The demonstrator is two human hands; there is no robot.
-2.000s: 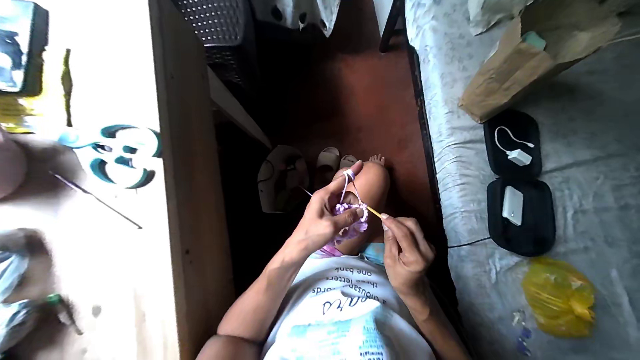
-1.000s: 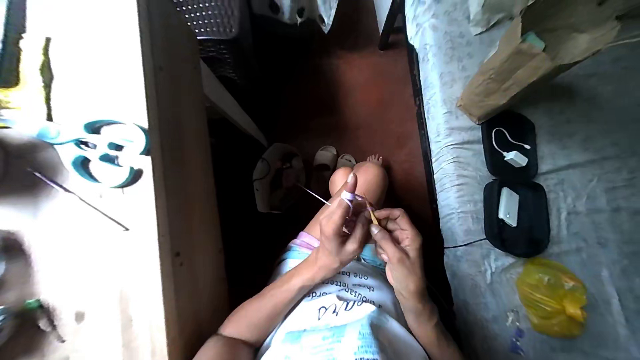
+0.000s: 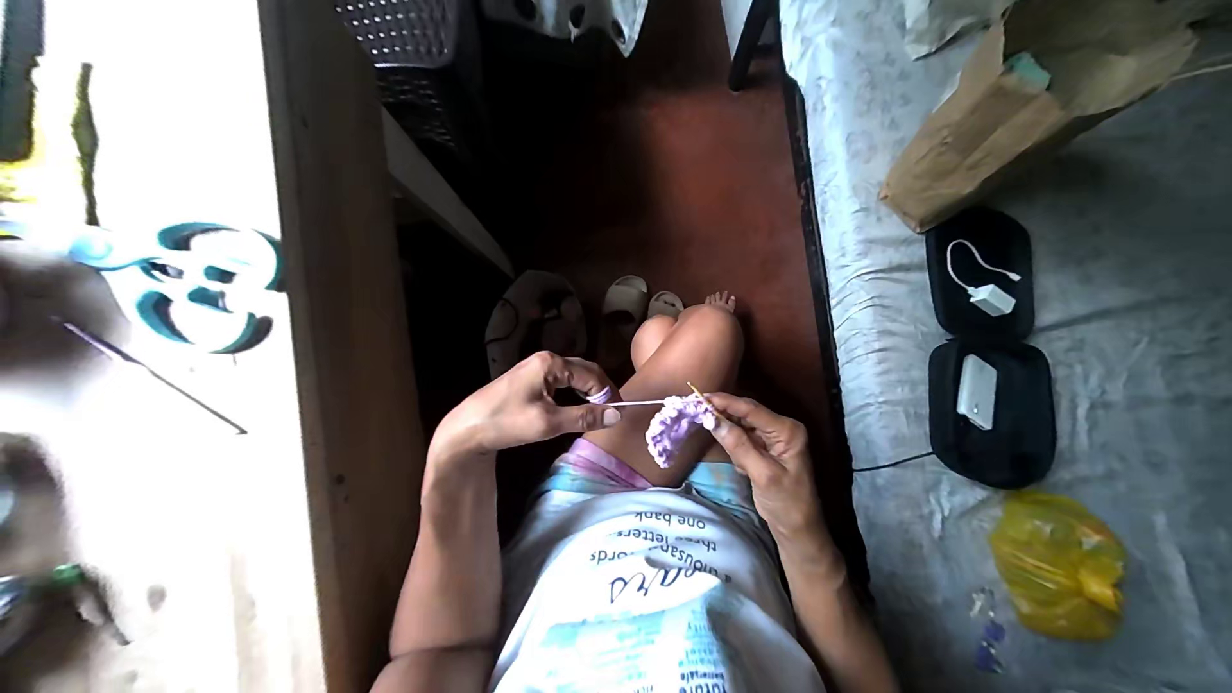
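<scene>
A small ruffled piece of lilac crochet work [image 3: 671,432] hangs over my thighs. My right hand [image 3: 767,445] pinches its right edge together with a thin golden crochet hook [image 3: 701,395], whose tip points up and left. From the piece a strand of lilac yarn [image 3: 637,402] runs taut to my left hand [image 3: 539,404]. There the yarn is wrapped around a fingertip, and the thumb lies just below it. The rest of the yarn is hidden.
On the wooden table [image 3: 332,385] at left lie teal-handled scissors [image 3: 207,289] and a second slim hook [image 3: 154,373]. A paper bag [image 3: 991,125], an opened black case [image 3: 991,414] and a yellow plastic bag [image 3: 1059,568] rest on the grey-covered surface at right.
My left hand has moved left, away from my right hand, and the yarn now stretches between them. The lilac piece, mostly hidden by my fingers one second ago, hangs in plain view from my right hand.
</scene>
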